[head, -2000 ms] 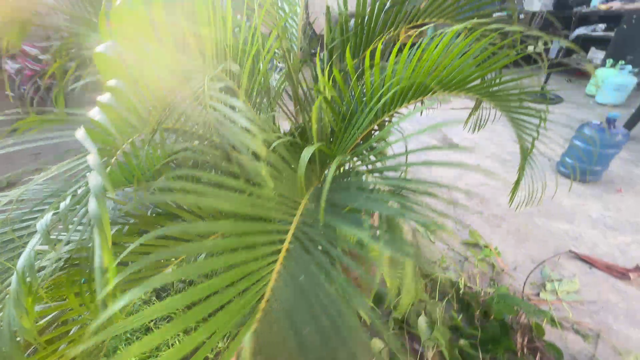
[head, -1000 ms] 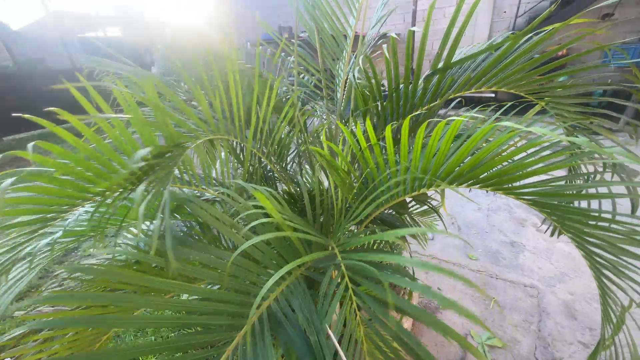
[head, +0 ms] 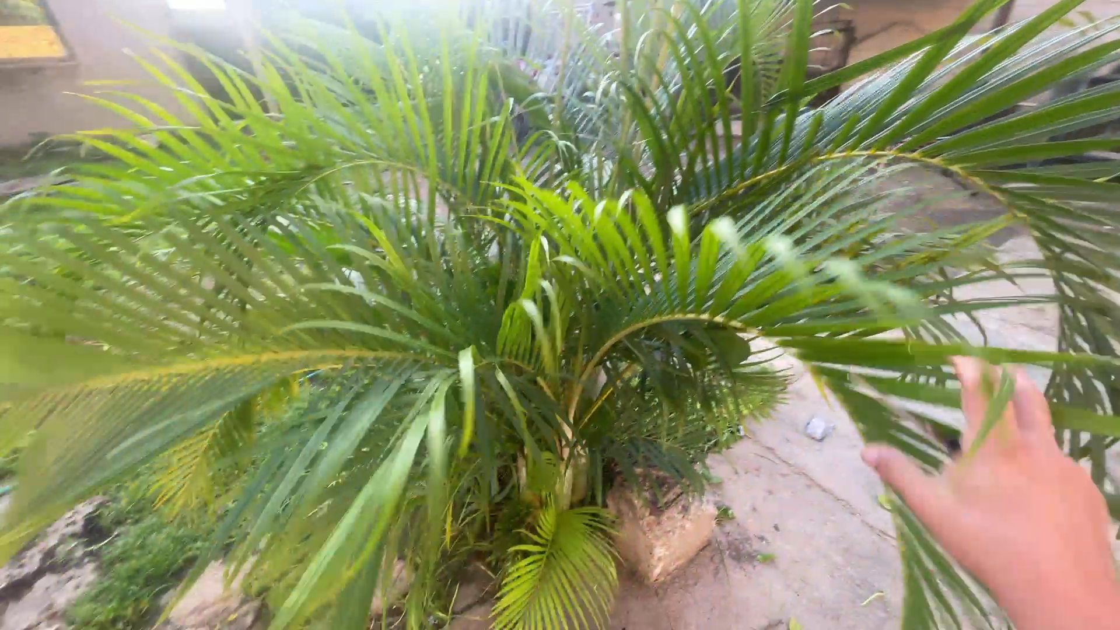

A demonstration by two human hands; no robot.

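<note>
My right hand [head: 1015,490] reaches in from the lower right with its fingers spread, back of the hand toward me. Its fingertips are at the leaflets of a green palm frond [head: 700,319] that arches to the right; whether they touch is unclear. The frond belongs to a bushy palm plant [head: 569,394] whose stems rise from the middle. Another long frond [head: 262,357] stretches left, blurred at its near end. A small yellow-green frond [head: 560,564] hangs low at the base. My left hand is not in view.
A rough stone block [head: 661,529] lies at the palm's base. Concrete ground [head: 787,534] spreads to the right, with a small pale lump [head: 818,429] on it. Low grass [head: 140,560] and stones are at lower left. A wall [head: 105,79] stands behind.
My right hand has come into view at the right. The view has shifted a lot, and the palm's base and stone block now show.
</note>
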